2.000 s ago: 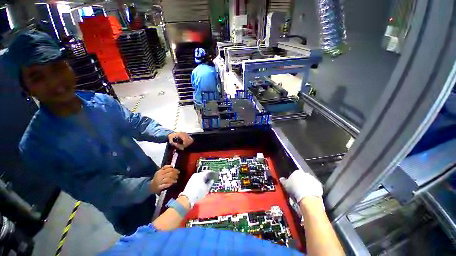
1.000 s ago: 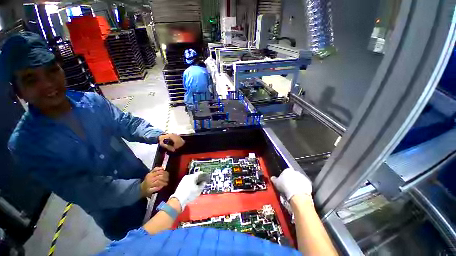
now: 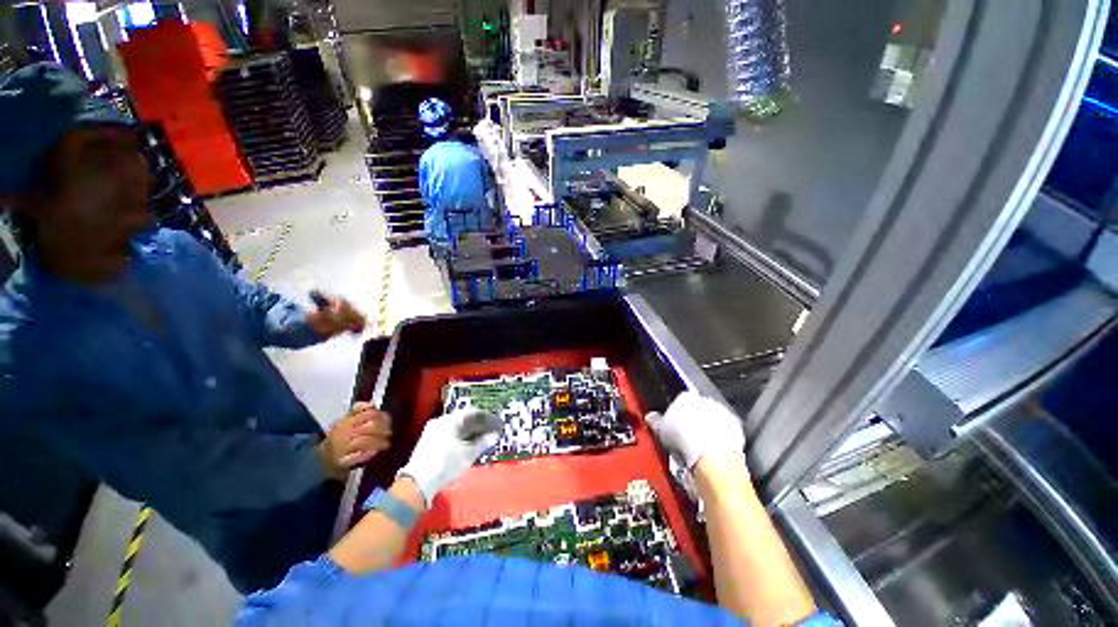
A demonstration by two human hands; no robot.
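A black tote point(image 3: 515, 322) with a red-orange liner sheet point(image 3: 515, 488) lies in front of me. Two green circuit boards lie on the liner, a far one point(image 3: 527, 416) and a near one point(image 3: 552, 539) partly hidden by my blue sleeve. My gloved left hand point(image 3: 449, 448) is at the far board's left end, fingers bent with greyish fingertips; whether it grips the board is unclear. My gloved right hand point(image 3: 698, 431) is at the tote's right wall, just right of the far board; its fingertips are partly hidden.
A person in blue point(image 3: 135, 367) stands at left, one hand on the tote's rim. Beyond the tote are a black rack with blue posts point(image 3: 533, 260), another person point(image 3: 456, 184) and a gantry machine point(image 3: 638, 141). A thick metal frame post point(image 3: 901, 245) and conveyor rail point(image 3: 760, 260) are at right.
The view has shifted, so the scene sits further left and slightly higher. The other person's far hand has left the tote's rim. My hands keep about the same places at the tote.
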